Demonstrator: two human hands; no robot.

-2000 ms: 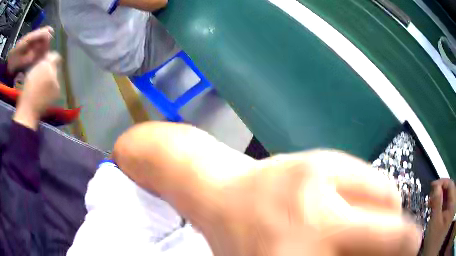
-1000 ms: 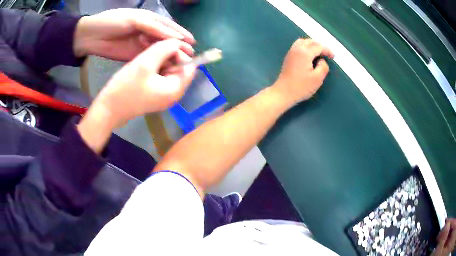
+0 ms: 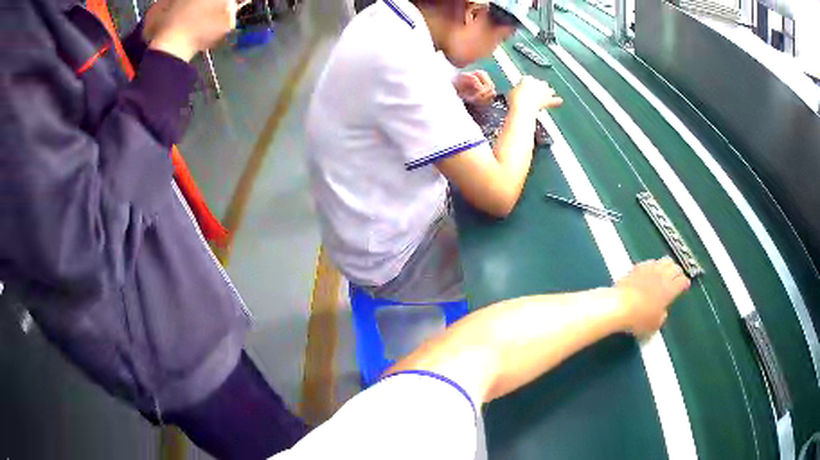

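Observation:
My left hand [image 3: 655, 292] reaches from the bottom across the white rail onto the green belt. Its fingertips are at the near end of a long grey housing strip [image 3: 667, 232], which has a row of recesses and lies on the belt. Whether the fingers grip the strip or only touch it cannot be told. My right hand is not in view.
A seated person in a white shirt [image 3: 387, 153] works at a dark tray ahead. A person in a dark jacket [image 3: 117, 234] stands at left. A thin metal tool [image 3: 583, 207] crosses the rail [image 3: 620, 260]. Another strip [image 3: 766, 359] lies at right; a blue stool [image 3: 367, 337] is below.
The view has swung up along the line. My left hand has moved from the worktop over the rail to the housing strip. The disc tray and my right hand have left the view.

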